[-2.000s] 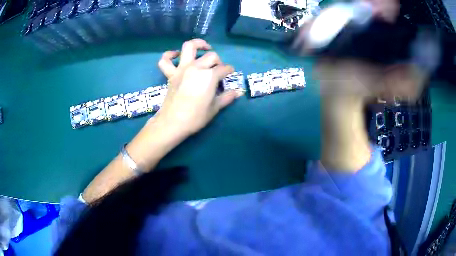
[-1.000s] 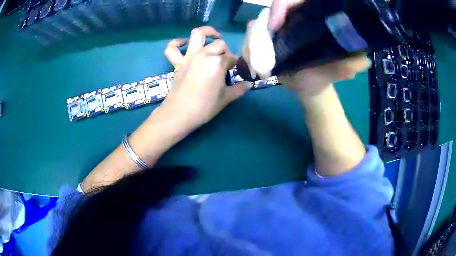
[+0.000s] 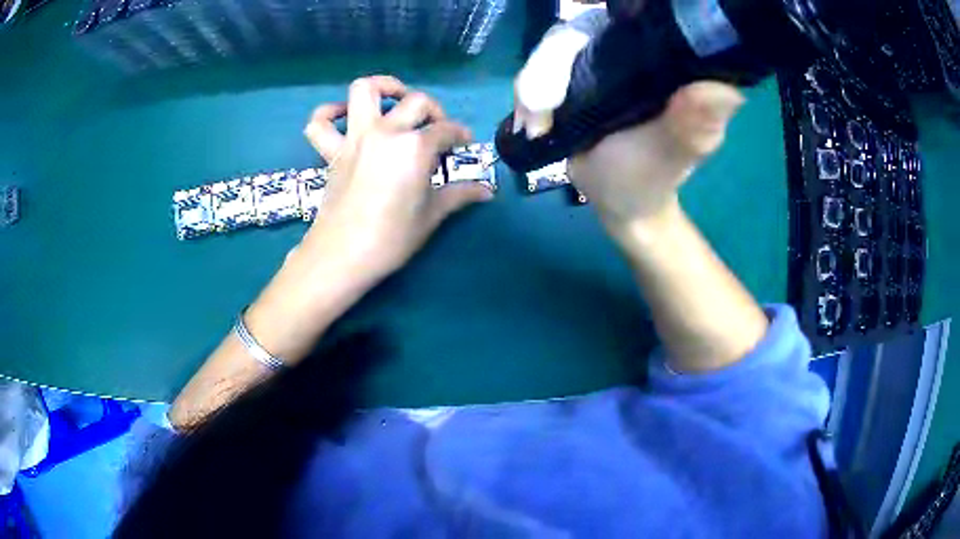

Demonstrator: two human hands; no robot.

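Observation:
A row of small silvery-white square modules [image 3: 256,201] lies edge to edge on the green mat. My left hand [image 3: 381,179] lies over the row, with thumb and a finger on either side of a module [image 3: 470,165] at its right end. My right hand [image 3: 632,158] is closed around a thick black electric screwdriver [image 3: 642,90], with white coverings on its fingertips. The driver's nose is tilted down beside that module; the contact of its tip is unclear. More modules [image 3: 548,176] show partly under the driver and right hand.
A black component tray [image 3: 846,226] with pockets of square parts lies at the right. Stacked clear trays [image 3: 284,30] stand at the back left. A white box [image 3: 579,10] shows partly behind the driver. A small dark part [image 3: 11,205] lies at the far left.
My right hand has come from the feeder side at the upper right down to the modules with the screwdriver. My left hand and the left row have shifted slightly since the last frame.

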